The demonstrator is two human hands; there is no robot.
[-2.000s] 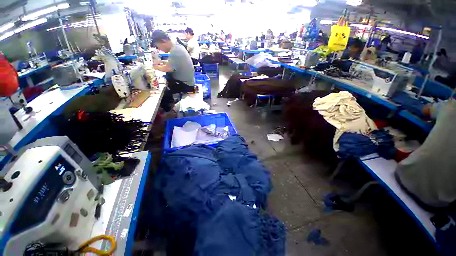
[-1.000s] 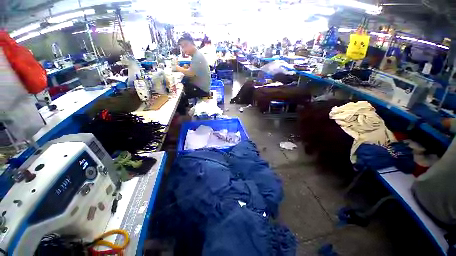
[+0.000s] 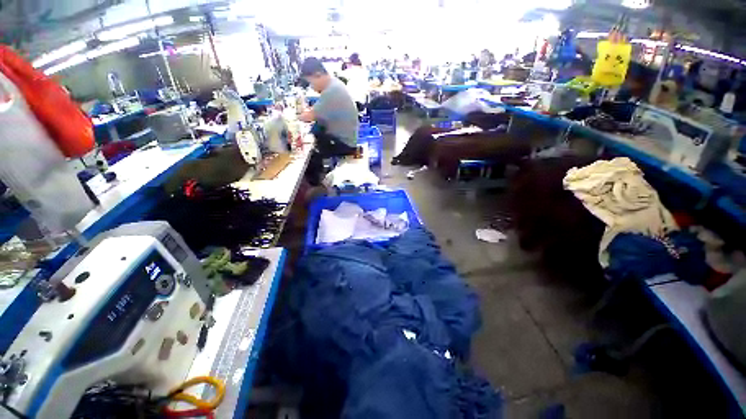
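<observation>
Neither of my hands is in the picture. A large loose navy garment heap (image 3: 380,319) lies nearest in front of me, over the near part of a blue plastic crate (image 3: 413,206) with pale cloth inside. The white sewing machine head (image 3: 123,303) with its dark display panel stands at the lower left; its needle area is out of view. Black cords (image 3: 114,403) lie under the head. Yellow and red loop handles (image 3: 200,394) lie beside them, blades hidden.
The table's blue edge (image 3: 263,327) borders the heap's left. Olive-green cloth (image 3: 225,266) and a black tangle (image 3: 225,214) lie beyond the machine. Cream cloth (image 3: 617,192) lies at right. A person in grey (image 3: 335,110) sits ahead; another person's grey clothing (image 3: 728,315) shows at right.
The whole view has shifted, so the machine, heap and crate appear further right. More of the machine head and the red bag at left shows. The person at right is more cut off.
</observation>
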